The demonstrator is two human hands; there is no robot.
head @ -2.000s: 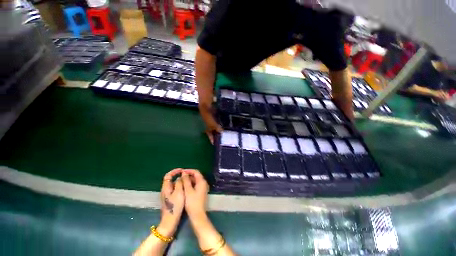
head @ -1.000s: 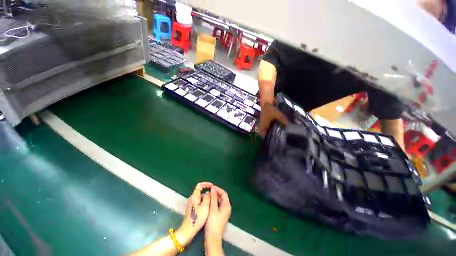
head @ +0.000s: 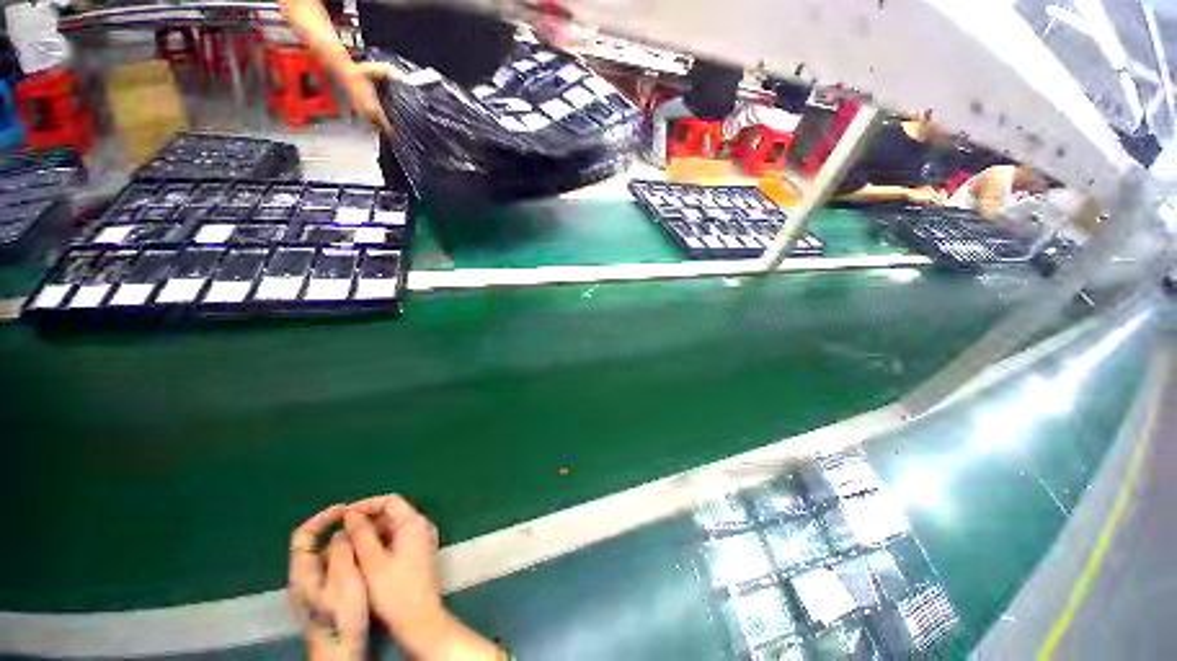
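Note:
My left hand [head: 329, 581] and my right hand [head: 398, 562] are together at the lower left, fingertips touching, over the pale edge rail [head: 516, 553]. Whether something small is between the fingers cannot be told. A clear blister tray [head: 820, 568] with grey-white parts in its pockets lies on the near bench to the right of my hands. A stack of black blister trays [head: 510, 123] is held by a person across the belt; it is tilted and blurred.
The dark green conveyor belt [head: 516, 387] runs across the view. A black tray with housings [head: 232, 265] lies on its far side at the left. Another black tray [head: 723, 220] lies beyond, near a slanted post [head: 826, 187]. Red stools [head: 300, 84] stand behind.
The person opposite has lifted the stack of black trays off the belt and moved it to the far side. The view has turned right. My hands remain together.

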